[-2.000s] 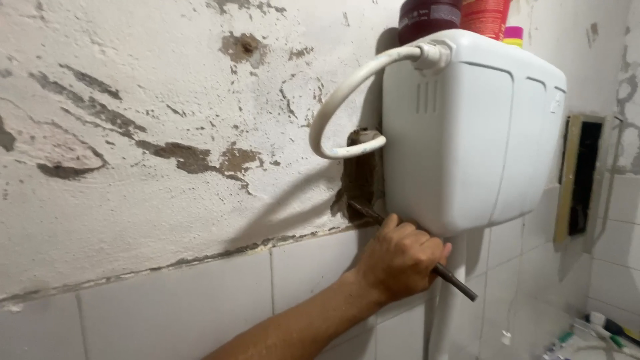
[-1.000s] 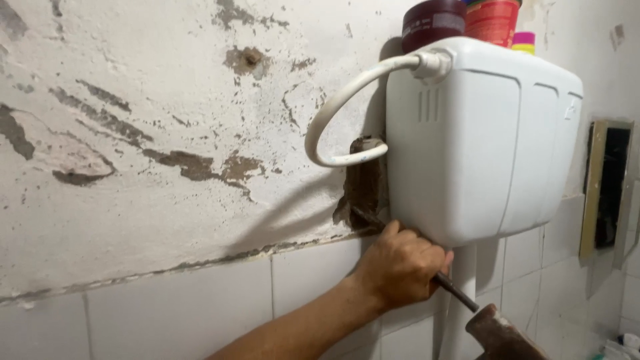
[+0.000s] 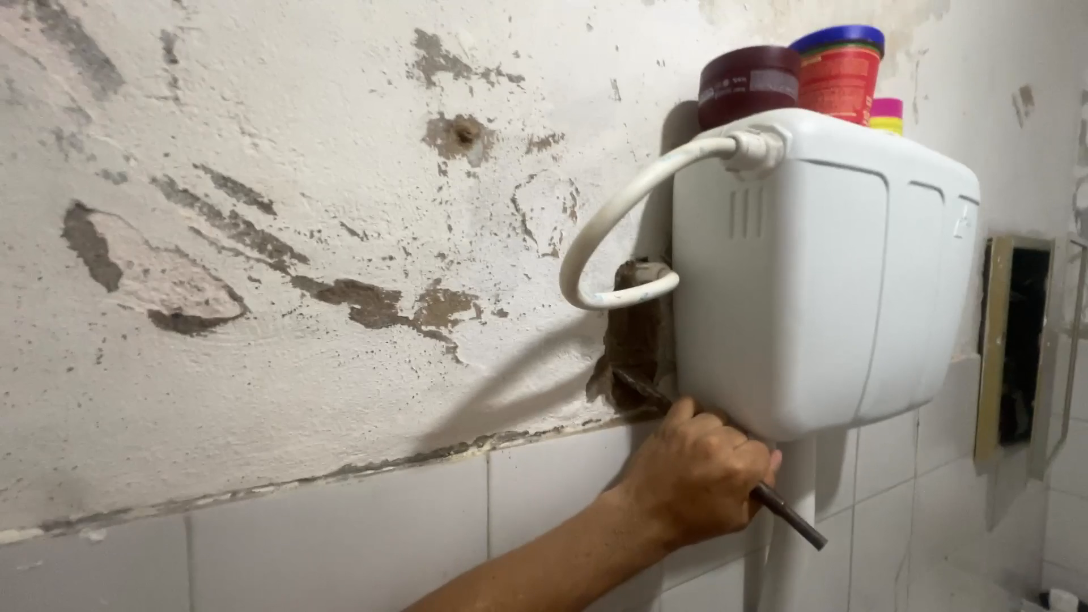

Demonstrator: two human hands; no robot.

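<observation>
My left hand is closed around a dark metal chisel, just under the lower left corner of a white plastic toilet cistern. The chisel's far end reaches up and left into a rough hole broken in the plaster wall. Its butt end sticks out below the hand, to the right. A white flexible hose loops from the cistern's upper left side to the top of the hole. My right hand is out of view.
A dark red jar, a red tub with a blue lid and a small pink and yellow container stand on the cistern. White tiles line the lower wall. A framed dark opening or mirror is at the right.
A hammer head was at the chisel's butt end one second ago; it is out of view now. My left hand keeps its grip on the chisel at the hole.
</observation>
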